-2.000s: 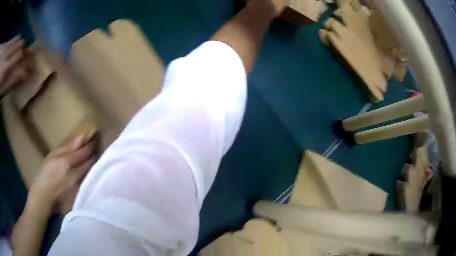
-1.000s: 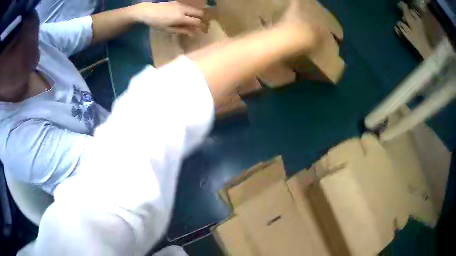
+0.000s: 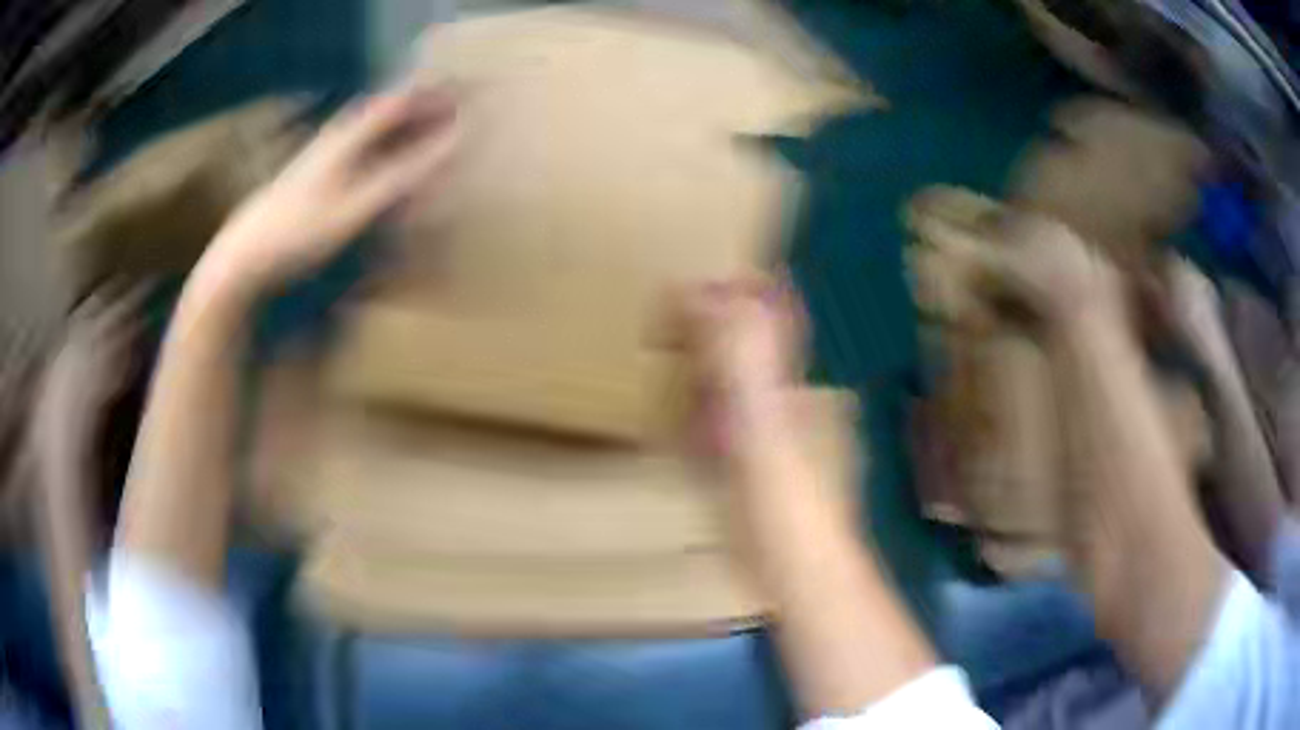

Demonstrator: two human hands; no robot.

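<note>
A brown box blank (image 3: 599,214) fills the middle of the blurred view, its large panel reaching away from me. A long dark crease or gap crosses its nearer part. Layered flat cardboard (image 3: 528,571) lies below it, at the table's near edge. My left hand (image 3: 342,186) is at the blank's upper left edge, with its fingertips on that edge. My right hand (image 3: 734,357) is at the blank's right side, fingers curled on the cardboard. Blur hides the finger details and small flaps.
At the right, another person's hand (image 3: 1048,271) holds a brown cardboard piece (image 3: 1005,428). At the far left are another blurred arm (image 3: 64,471) and brown cardboard (image 3: 186,186). Dark-green table (image 3: 870,271) shows between the work areas.
The view has swung from the side to the front. My outstretched arm no longer crosses the picture. Both my hands are now at a blank in front of me.
</note>
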